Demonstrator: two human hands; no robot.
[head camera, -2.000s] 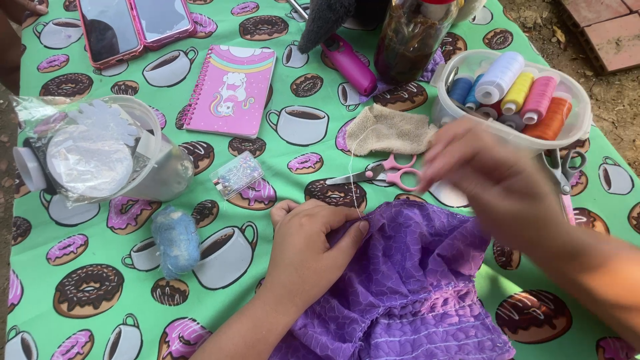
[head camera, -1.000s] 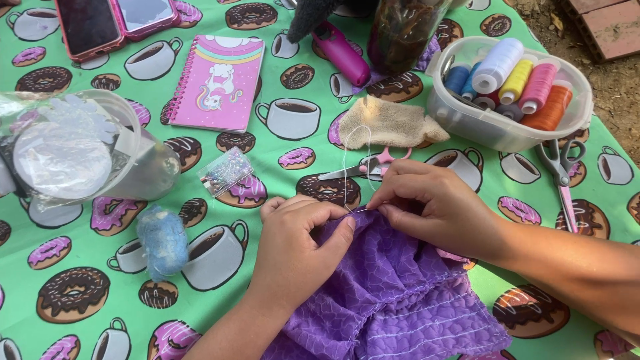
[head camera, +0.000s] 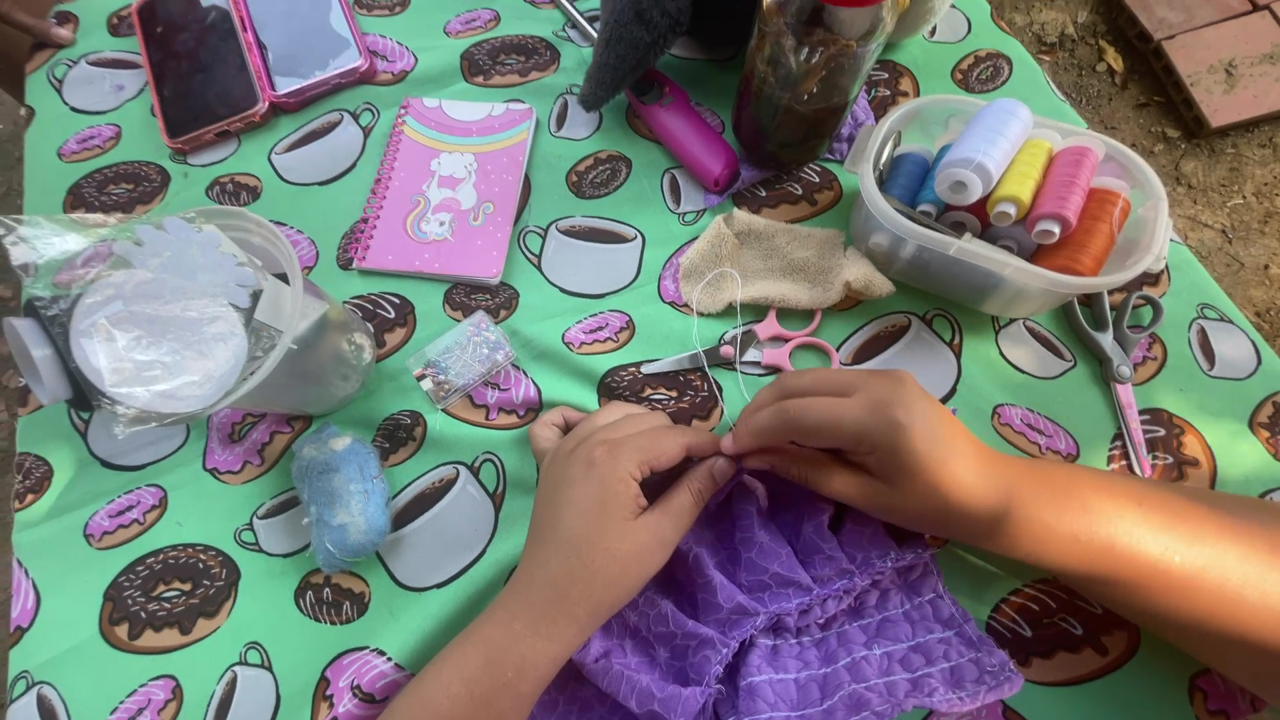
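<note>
My left hand (head camera: 630, 490) pinches the top edge of a purple gathered fabric piece (head camera: 800, 620), which bears rows of light stitching. Meeting it fingertip to fingertip, my right hand (head camera: 865, 445) grips the same edge. A white thread (head camera: 738, 330) loops up from between the fingers; any needle there is hidden. Just beyond the hands lie pink-handled scissors (head camera: 765, 350), their handles close to a beige cloth scrap (head camera: 775, 262). A clear box of pins (head camera: 465, 358) and a blue fuzzy roll (head camera: 342, 497) are left of my left hand.
A plastic tub of thread spools (head camera: 1010, 270) stands back right, with grey-handled scissors (head camera: 1115, 350) beside it. Farther back are a glass jar (head camera: 805, 90), a magenta tool (head camera: 685, 130), a spiral notebook (head camera: 450, 190) and a phone in a case (head camera: 205, 70). A bagged plastic container (head camera: 320, 345) lies left.
My right hand, raised and apart from the left two seconds ago, has come down to the fabric edge beside my left hand. The left hand still holds the fabric.
</note>
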